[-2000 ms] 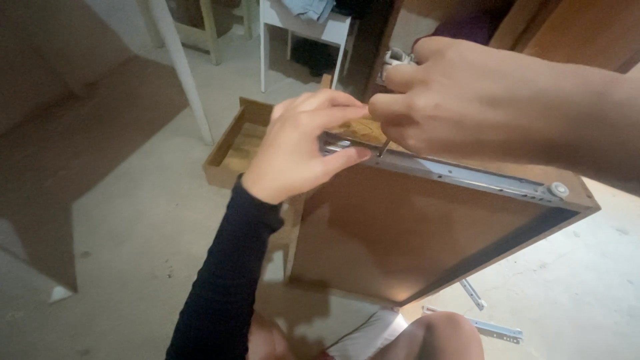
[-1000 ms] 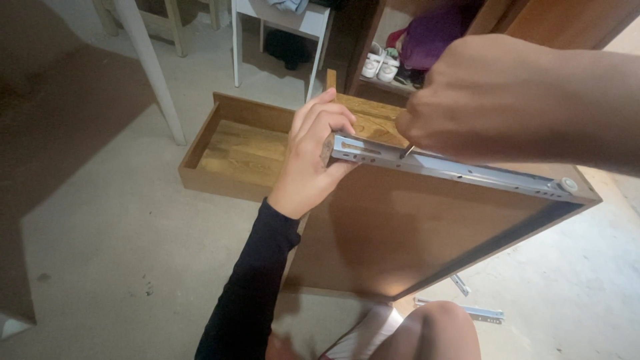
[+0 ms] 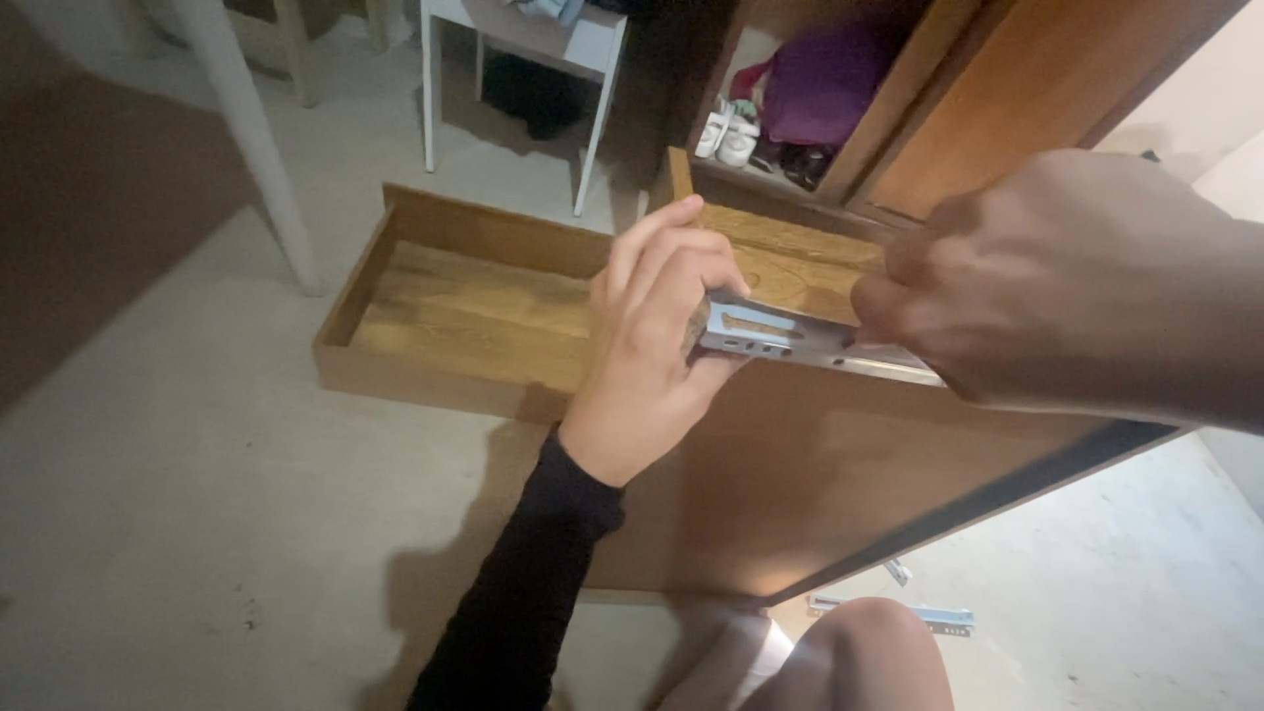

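A wooden drawer [image 3: 918, 484] stands on its side in front of me, its flat bottom panel facing me. Along its upper edge lies a metal drawer slide [image 3: 755, 328] with slots and holes. My left hand [image 3: 662, 326] grips the drawer's upper left corner at the slide's end, fingers over the far side and thumb below the slide. Over the slide, to the right, is my right hand [image 3: 997, 286], its fingers bent and pressed together near the rail. Whether it holds a small item is hidden by the fingers.
Another wooden drawer [image 3: 444, 380] lies on the floor at the left. Loose metal slides [image 3: 938, 617] are on the floor beside my knee. Behind stand a white table [image 3: 513, 35] and an open wooden cabinet [image 3: 849, 193] with white shoes [image 3: 731, 133] and a purple cloth [image 3: 825, 84].
My left hand, which reached over the slide two seconds ago, now grips the drawer's corner. My right hand has stayed over the slide, a thin pointed piece showing beneath it one second ago.
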